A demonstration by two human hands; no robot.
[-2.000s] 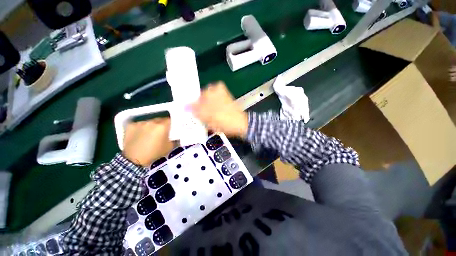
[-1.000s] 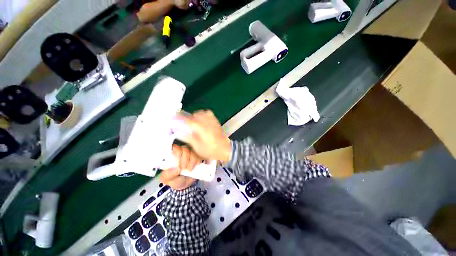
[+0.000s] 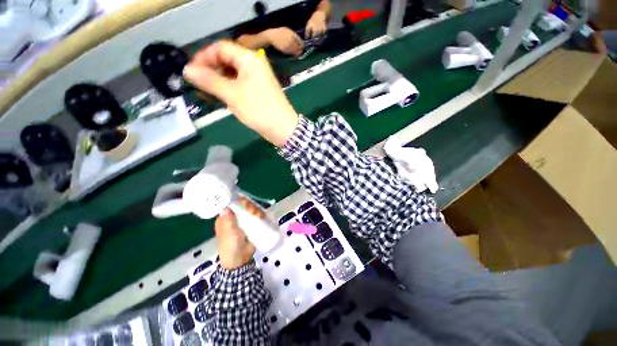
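Note:
My left hand is closed around the bracket arm of a white camera body above the belt's near rail. The camera's round white end faces up towards me. My right hand is raised at upper centre with fingers curled towards the thumb; whether it holds anything small cannot be told. A panel sheet with rows of black front panels lies below the camera at my lap. A pink hand tool lies on the sheet.
Other white cameras lie along the green belt, one partly behind the held camera. A wiping cloth is on the near rail. An open cardboard box is at right. A parts tray, hanging black pieces and another person's hands are opposite.
My right hand has left the camera and risen towards the far side. The held camera has turned end-up in my left hand. The pink tool now shows on the sheet.

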